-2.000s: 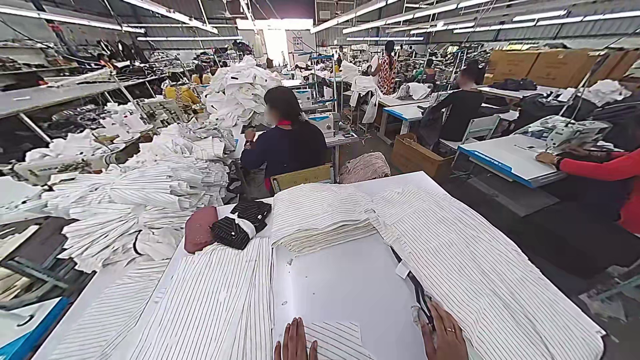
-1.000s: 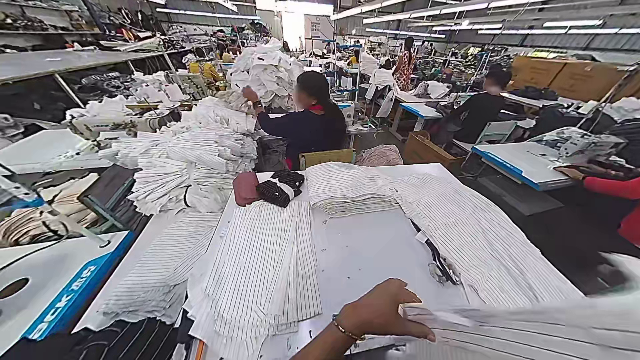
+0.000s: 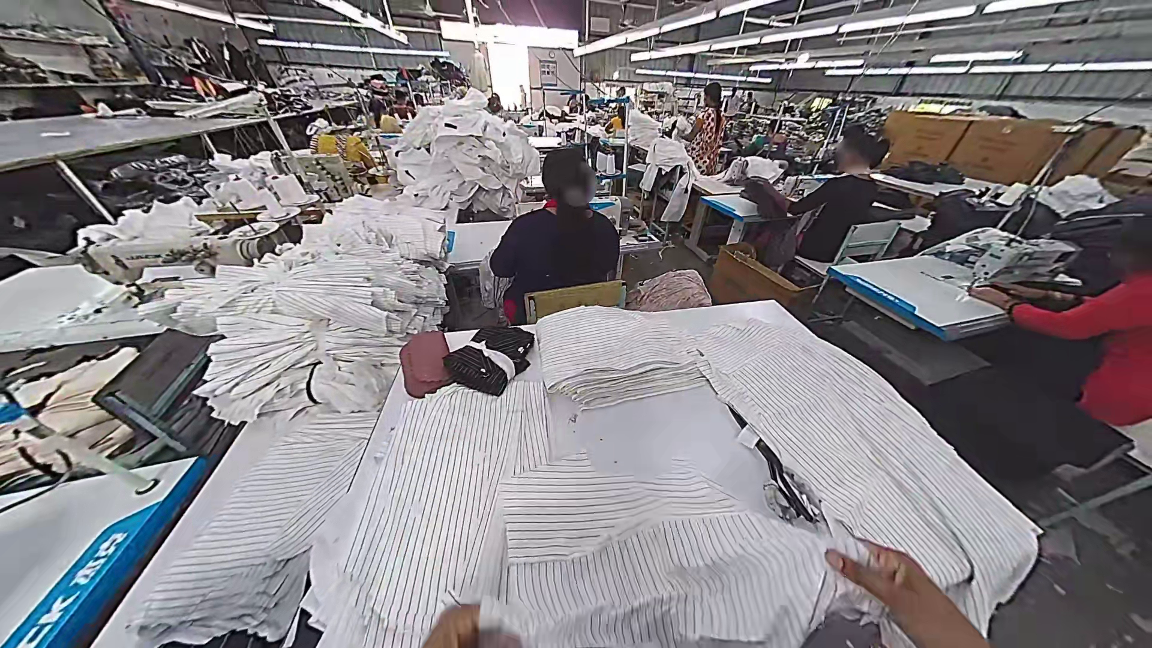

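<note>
A white striped cloth piece (image 3: 666, 562) spreads across the near part of the white table, held at two edges. My left hand (image 3: 468, 627), partly cut off by the bottom edge, pinches its near left side. Farther right, my right hand (image 3: 886, 580) grips the right edge between thumb and fingers. Beyond that hand, a dark-handled tool (image 3: 787, 490), possibly scissors, lies against a long striped stack (image 3: 828, 405). A folded striped stack (image 3: 616, 355) sits at the table's far side. More striped panels (image 3: 441, 468) lie at left, below dark striped and maroon cloth bundles (image 3: 489, 358).
Heaped striped garments (image 3: 306, 297) rise left of the table. A seated person (image 3: 560, 238) is just beyond its far edge. At right, a person in red sleeves (image 3: 1093, 333) works at a sewing machine (image 3: 1012, 256). A cardboard box (image 3: 756, 274) stands on the floor.
The striped cloth, raised at the right one second ago, now lies across the near table with both my hands on it. The seated person's arm has come down from the garment heap.
</note>
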